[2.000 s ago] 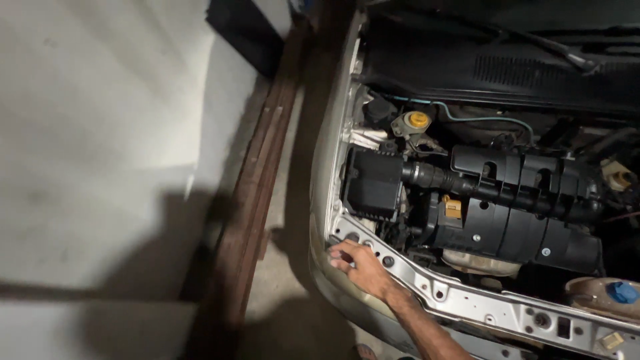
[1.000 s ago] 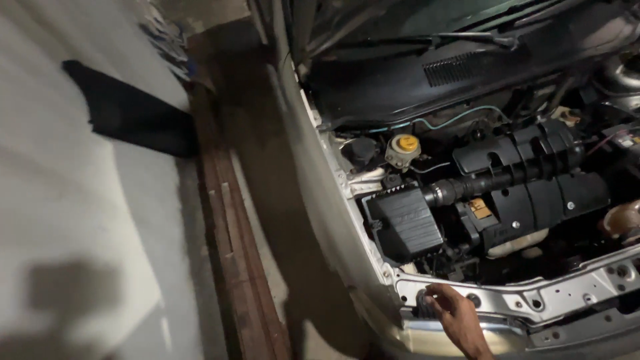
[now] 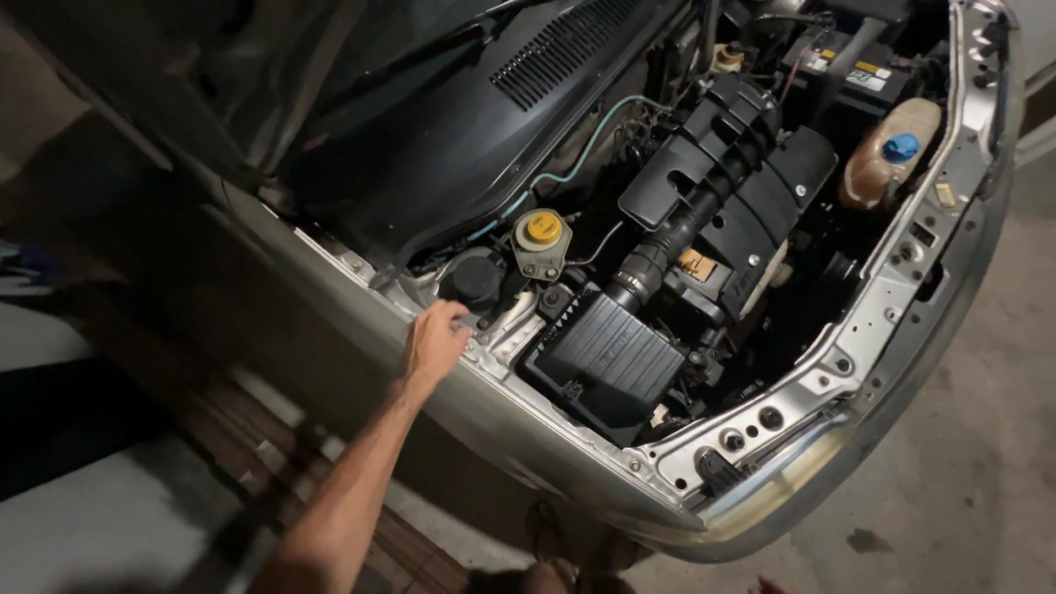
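Note:
My left hand (image 3: 437, 340) reaches in from the lower left to the inner fender edge (image 3: 483, 359) of a car, fingers bent, close beside a round black cap (image 3: 474, 280). Whether it holds anything small is unclear. Skin at the bottom edge appears to be the fingertips of my right hand (image 3: 771, 586); the rest is out of view. Right of my left hand are a reservoir with a yellow cap (image 3: 544, 227) and the black air filter box (image 3: 606, 363). A ribbed intake hose (image 3: 648, 264) joins the box to the black engine cover (image 3: 767, 206).
A coolant tank with a blue cap (image 3: 899, 148) and a car battery (image 3: 850, 74) sit at the far side. The metal front crossmember (image 3: 874, 305) runs along the bay's front. Reddish-brown beams (image 3: 404, 536) lie on the floor beside the car.
Earlier a hand, apparently my right, was at the front corner near the headlight. Now my left hand is at the fender edge near the round black cap. The view has turned and come closer.

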